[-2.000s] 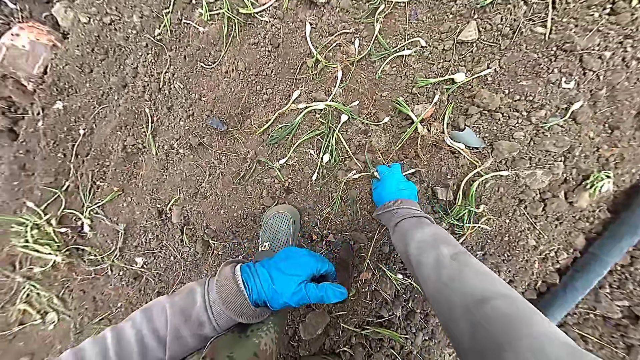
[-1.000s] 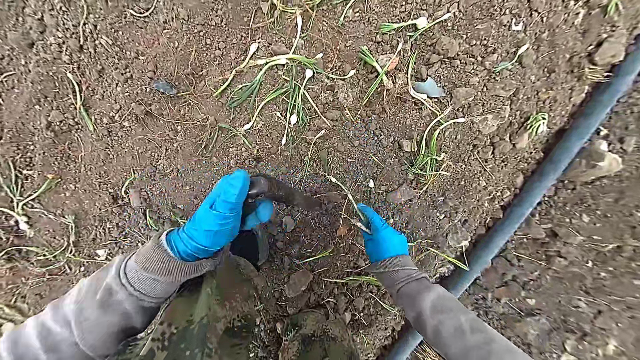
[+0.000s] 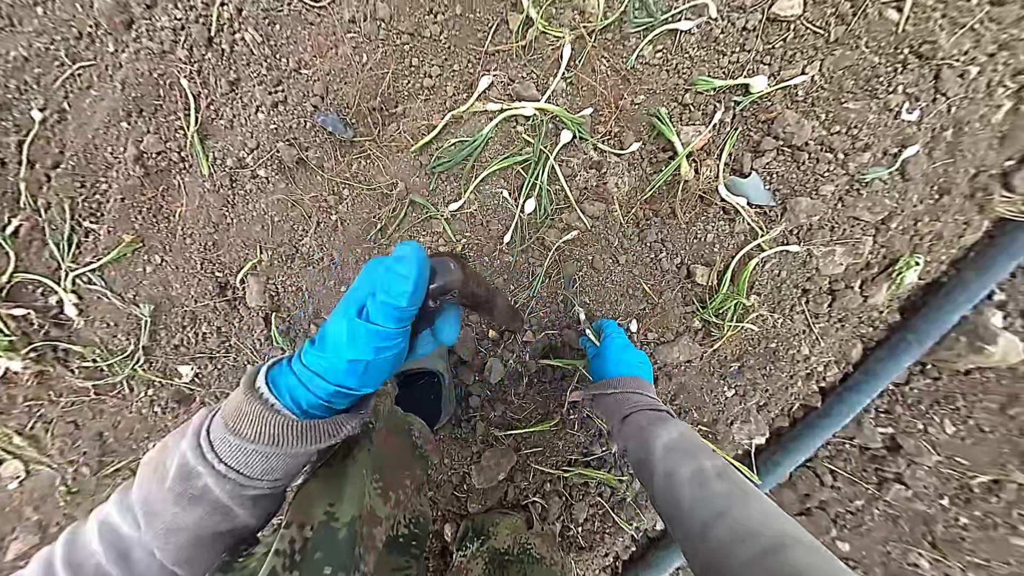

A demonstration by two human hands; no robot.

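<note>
My left hand [image 3: 364, 332], in a blue glove, is closed around the dark handle of a hand tool [image 3: 484, 296]; its rusty, soil-coated end points right, just over the soil. To the right, my right hand [image 3: 614, 352], also gloved in blue, pinches a thin bulb seedling [image 3: 588, 326] with a pale stem, close to the ground. Above both hands lies a loose cluster of green seedlings with white bulbs [image 3: 528, 152]. Another small bunch of seedlings [image 3: 732, 292] is at the right of my right hand. Several short green tops [image 3: 588, 476] show in the soil below it.
A dark pipe [image 3: 896, 344] runs diagonally over the soil at the right. More seedlings [image 3: 68, 272] lie at the far left. Flat stone-like pieces [image 3: 750, 189] and clods are scattered about. My shoe [image 3: 428, 392] and camouflage trouser leg [image 3: 360, 496] are beneath my left arm.
My left hand, low with the tool pointing toward me two seconds ago, has risen and the tool now points right. My right hand has come nearer to me with a seedling. The view has shifted.
</note>
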